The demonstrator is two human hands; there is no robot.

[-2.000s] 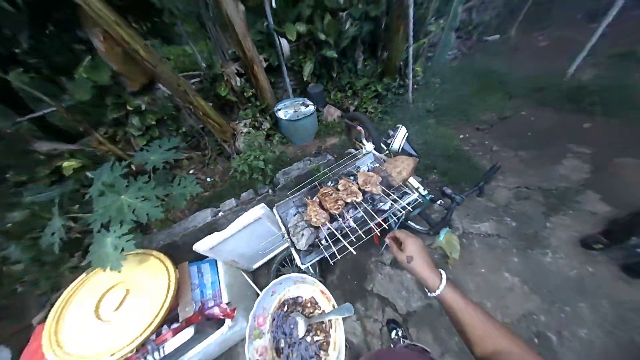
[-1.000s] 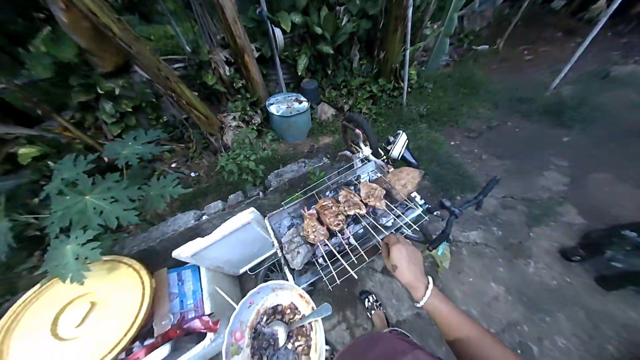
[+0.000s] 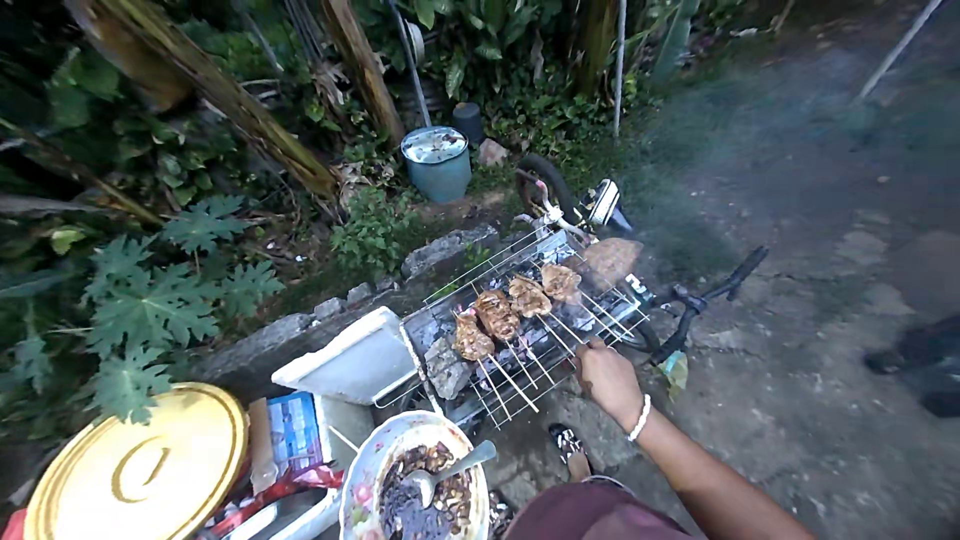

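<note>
My right hand, with a white bracelet at the wrist, is at the near edge of a wire grill rack. Its fingers are bent around the end of a wooden skewer, partly hidden. Several pieces of skewered meat lie across the rack over charcoal, sticks pointing toward me. A broad flat piece of meat lies at the far right end. A grey lump sits at the left end. My left hand is out of view. A flowered bowl holds dark chopped marinade and a metal spoon.
A gold round lid, a blue package and an open white foam box stand at the lower left. Bicycle handlebars lie right of the grill, a lidded blue bucket beyond. Dark shoes show at the right edge.
My right hand, held beside the rack with bent fingers earlier, is now at the skewer ends at its near edge. The skewered meat stays on the rack.
</note>
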